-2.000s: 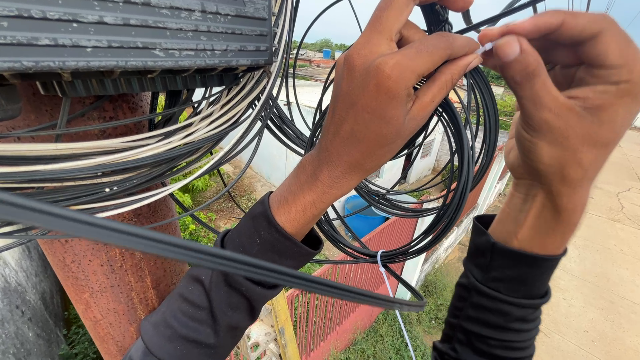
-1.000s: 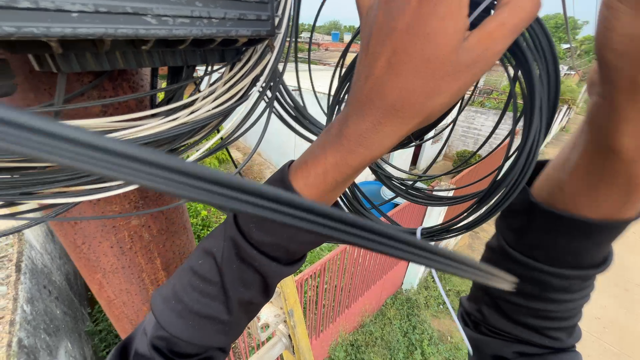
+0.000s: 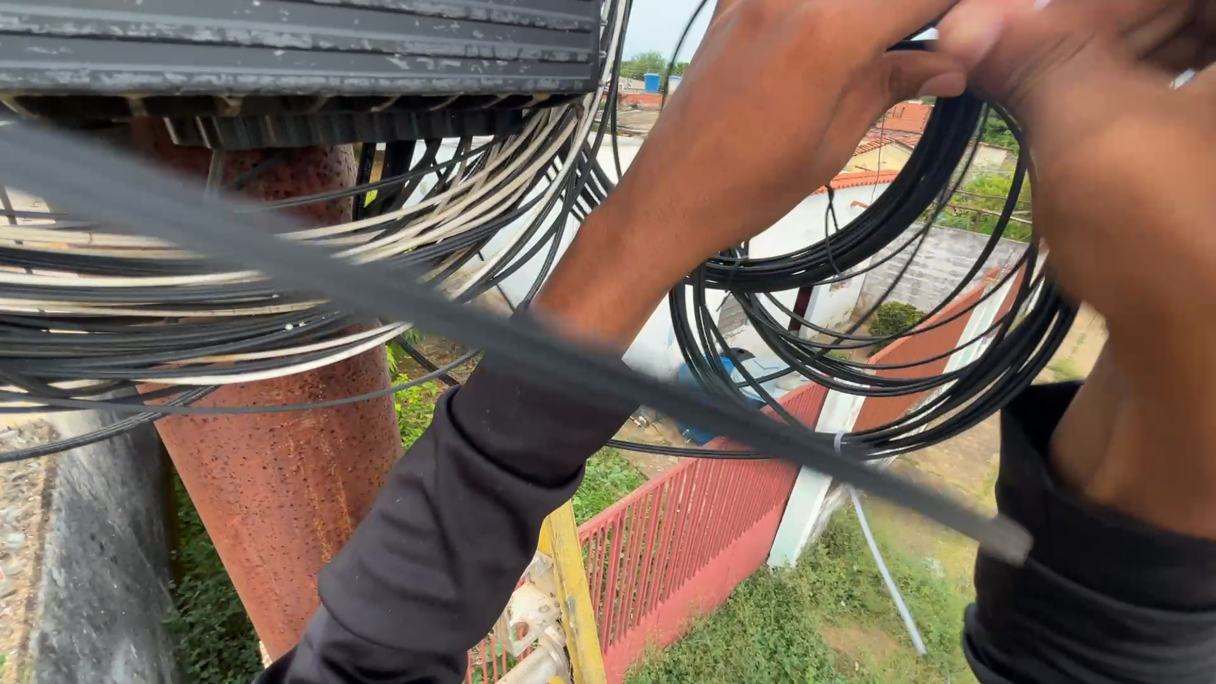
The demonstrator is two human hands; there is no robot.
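My left hand reaches up from the lower middle, with its fingertips at the upper edge of the coiled black cables. Beside it, my right hand is at the top right, blurred, its fingers meeting those of the left at the top of the coil. What the fingers pinch is hidden. A white cable tie is looped round the bottom of the coil, its tail hanging down. A thick black cable, blurred and near the camera, crosses in front of my left forearm and ends by my right sleeve.
A dark ribbed enclosure is at the upper left, by a rusty metal pole. Many black and white cables wrap round the pole. Below are a yellow ladder rail, a red metal fence and a grey wall.
Two seconds ago my fingertips met at a small white piece above the coil; now they meet at its upper edge. The near black cable's end has moved right, against my right sleeve.
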